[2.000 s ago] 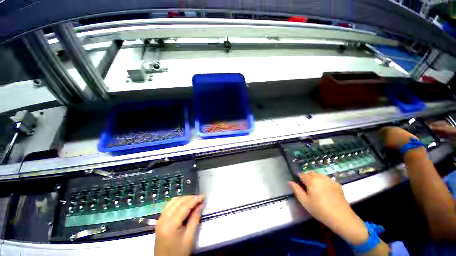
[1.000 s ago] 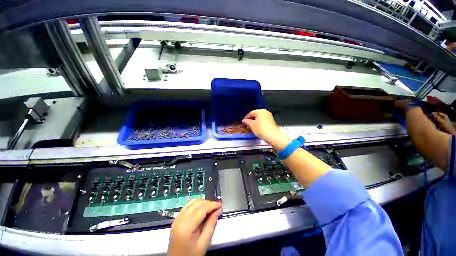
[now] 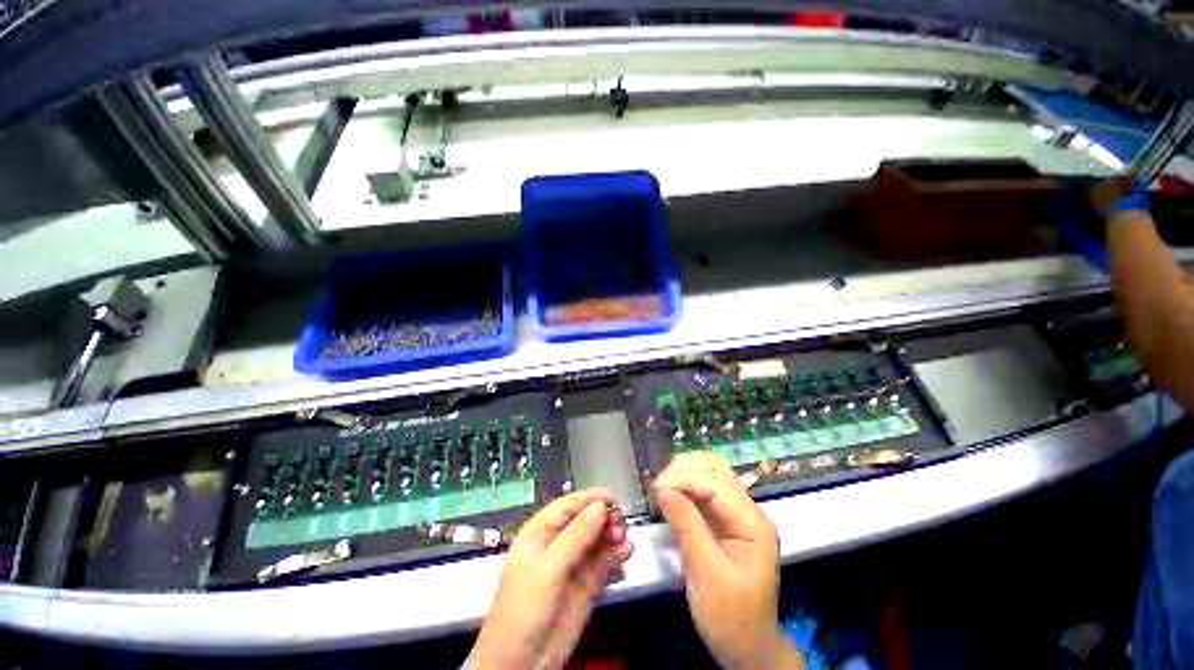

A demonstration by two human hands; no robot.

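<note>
My left hand (image 3: 560,565) and my right hand (image 3: 723,556) are close together over the front rail, between two black pallets. On each, thumb and fingertips are pinched together; whether a tiny part is between them is too small to tell. The left pallet (image 3: 555,458) holds a green circuit board (image 3: 393,512) with a row of dark and shiny parts. The right pallet (image 3: 932,422) holds a similar green board (image 3: 838,436), its lower left edge near my right hand. A tilted blue bin (image 3: 596,216) holds orange-red components (image 3: 605,310). A wide blue bin (image 3: 413,363) holds grey components (image 3: 406,339).
The silver front rail (image 3: 327,599) curves along the near side. Metal clips (image 3: 305,560) lie on the pallet edges. A brown-red box (image 3: 956,210) stands on the back ledge. At the right, another person's arm (image 3: 1152,295) with a blue wristband reaches toward the ledge.
My right hand has come back from the orange-red component bin to beside my left hand. My left hand has moved slightly right. The neighbour's arm has shifted, and the right board is now uncovered.
</note>
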